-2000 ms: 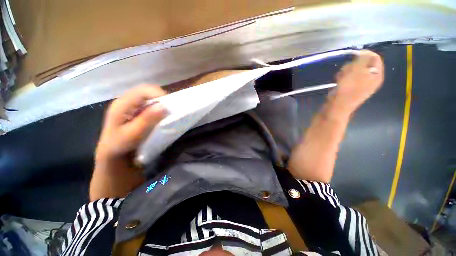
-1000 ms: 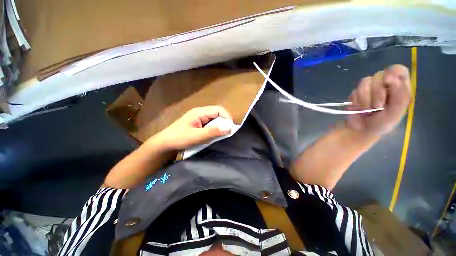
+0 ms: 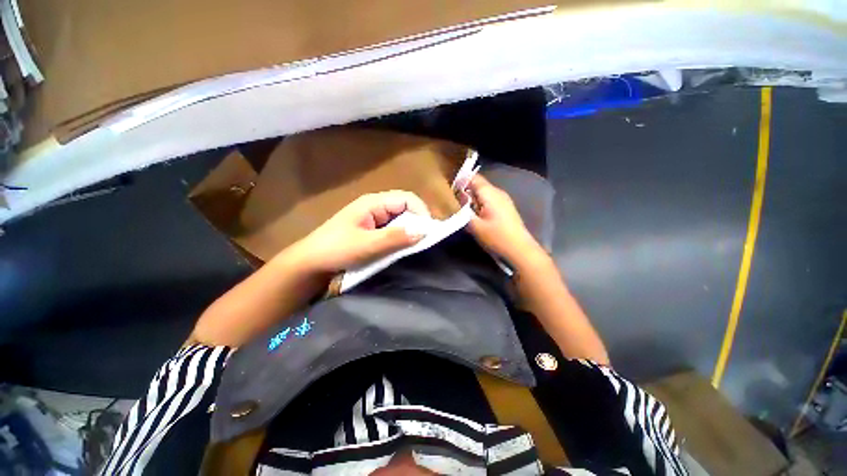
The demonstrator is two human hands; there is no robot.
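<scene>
A cut panel [image 3: 348, 172], brown on its upper face, hangs in front of me over my grey apron. Its near edge is folded so that the white backing [image 3: 376, 267] shows. My left hand [image 3: 376, 228] is closed on this folded edge, thumb on the white side. My right hand [image 3: 488, 214] is at the panel's right corner, fingers bent around its edge. White strips [image 3: 467, 169] stick up at the fingers of my right hand, and a short white end shows below that hand. How each strip is held is partly hidden.
The white-covered table [image 3: 390, 79] curves across the top, with a large brown sheet [image 3: 214, 46] and long narrow edges on it. White strips [image 3: 23, 46] hang at the far left. A blue thing [image 3: 604, 98] lies under the table edge. A brown carton [image 3: 710, 418] stands on the floor at lower right.
My right hand has come in from the far right, with the white strips, to the panel's right corner. My left hand has stayed on the folded edge.
</scene>
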